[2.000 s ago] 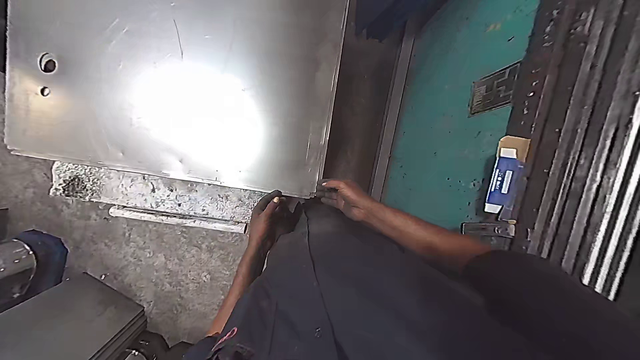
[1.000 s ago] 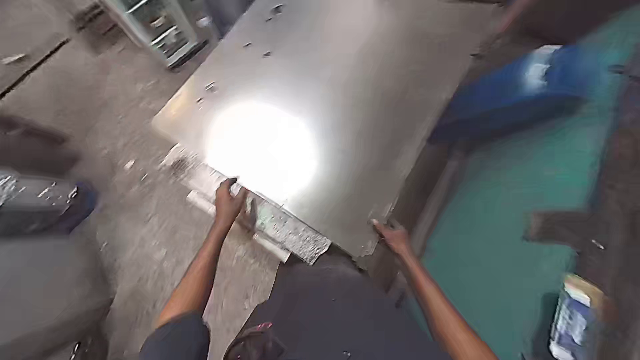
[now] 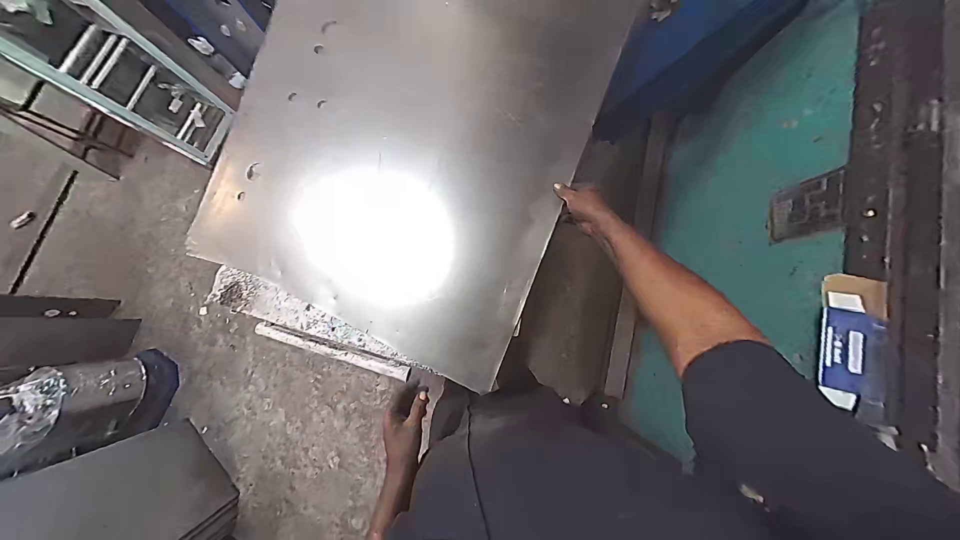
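A large flat sheet of bare metal (image 3: 450,97) with several small holes along its left side lies before me, a lamp's glare bright on its surface. My right hand (image 3: 585,206) grips its right edge, thumb on top and fingers beneath, hidden. Just below the sheet's near edge is my left hand (image 3: 405,424), thumb raised and clear of the metal; its other fingers are partly hidden, and nothing is plainly in it. Under the sheet's near edge a rough, speckled slab (image 3: 289,311) sticks out, with a pale rod (image 3: 330,351) beside it.
A green machine panel (image 3: 750,150) stands to the right, with a blue and white carton (image 3: 851,352) by a dark rail. At lower left are stacked dark sheets (image 3: 127,487) and a plastic-wrapped roll (image 3: 90,397). A metal frame (image 3: 142,90) stands at upper left, blue machinery (image 3: 675,52) beyond.
My left hand has come off the sheet's near edge, where it was one second ago. My right hand has moved from near the close corner up along the right edge. The view has shifted.
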